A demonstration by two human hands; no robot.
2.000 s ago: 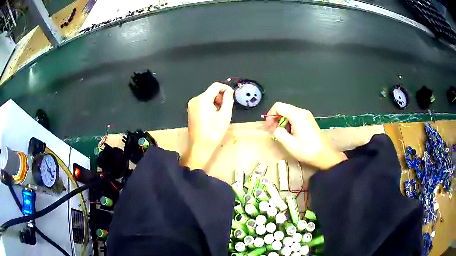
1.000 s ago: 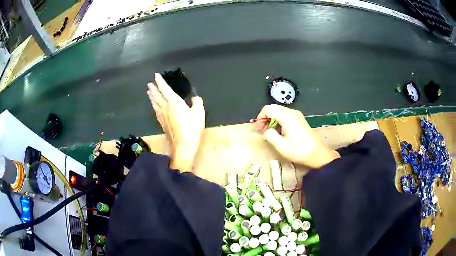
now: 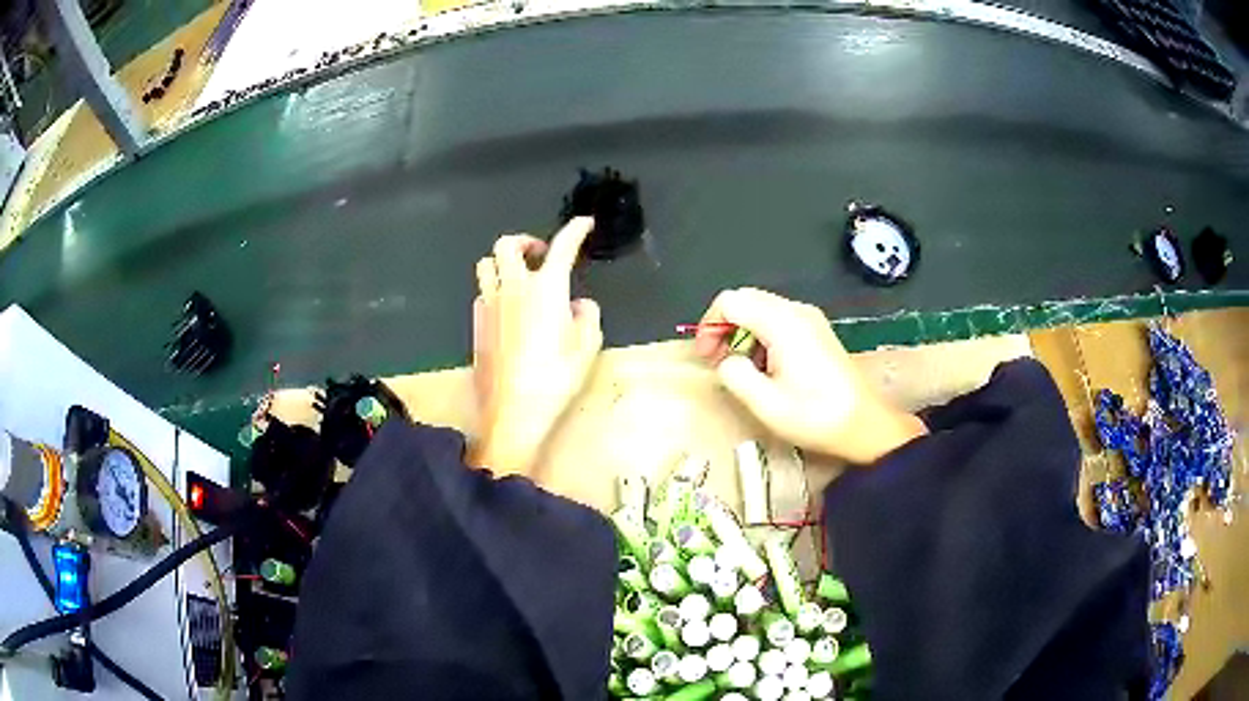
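Note:
My right hand (image 3: 808, 370) holds a green battery cell (image 3: 741, 340), mostly hidden in the fingers, with a red lead wire sticking out to the left. My left hand (image 3: 534, 329) is over the near edge of the belt, fingers apart, its fingertips at the lower left of a black housing (image 3: 611, 215). The fingertips overlap the housing; whether they touch it I cannot tell. A round faceplate (image 3: 878, 248) with a black rim lies on the belt to the right. Many green cells (image 3: 719, 589) are piled between my sleeves.
Another black housing (image 3: 200, 336) is on the belt at left. A second faceplate (image 3: 1166, 255) and a dark housing (image 3: 1211, 255) are at far right. Blue wired components (image 3: 1164, 438) are heaped at right. Black housings with cells (image 3: 291, 459) and a white box (image 3: 41, 363) with a gauge stand left.
My left hand moved left from beside the faceplate, then back right near the housing. The housings and faceplates shifted right along the belt. My right hand still holds the cell.

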